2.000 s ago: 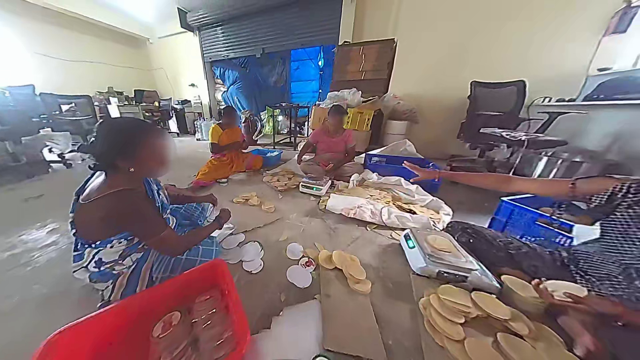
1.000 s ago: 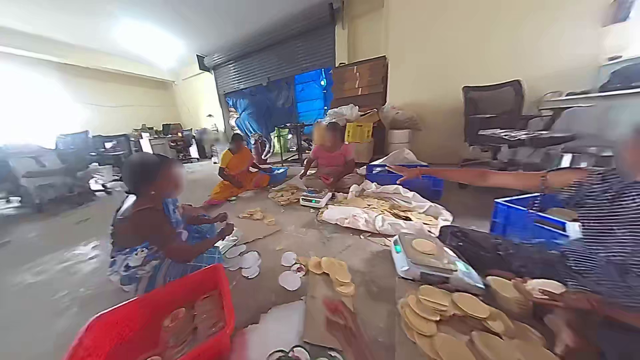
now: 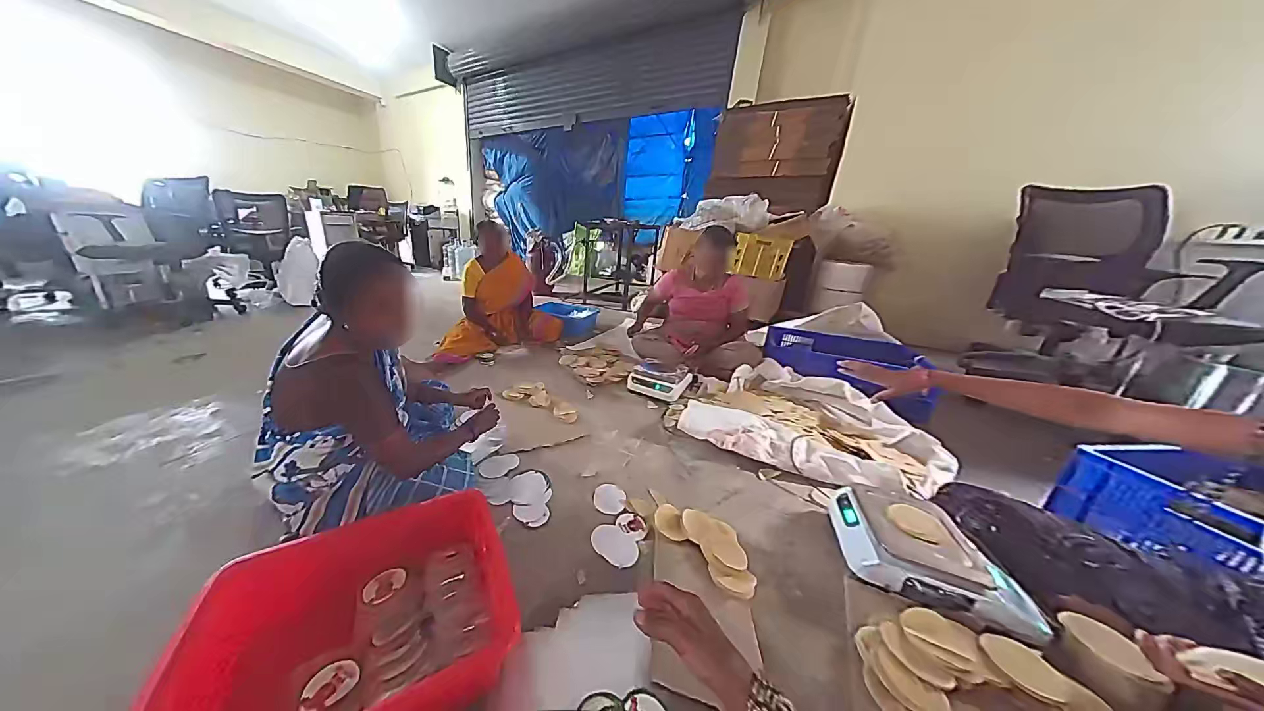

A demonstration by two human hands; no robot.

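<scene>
My right hand, with a patterned band at the wrist, is at the bottom centre above a piece of cardboard. Its fingers are bent and partly blurred, so I cannot tell whether anything is between them. Left of it lies a whitish sheet. Beyond it, thin tan discs overlap on the cardboard, beside white round labels. At the lower left stands a red plastic crate holding clear packs with round printed labels. Round items show at the bottom edge. My left hand is not in view.
A digital scale bears tan discs, with a heap of discs nearer. A co-worker's arm reaches in from the right. Several people sit on the floor around a white sack of discs. Blue crates stand at the right.
My right hand, not visible two seconds ago, came into view at the bottom centre one second ago and is now more plainly seen, over the cardboard. The view has shifted somewhat.
</scene>
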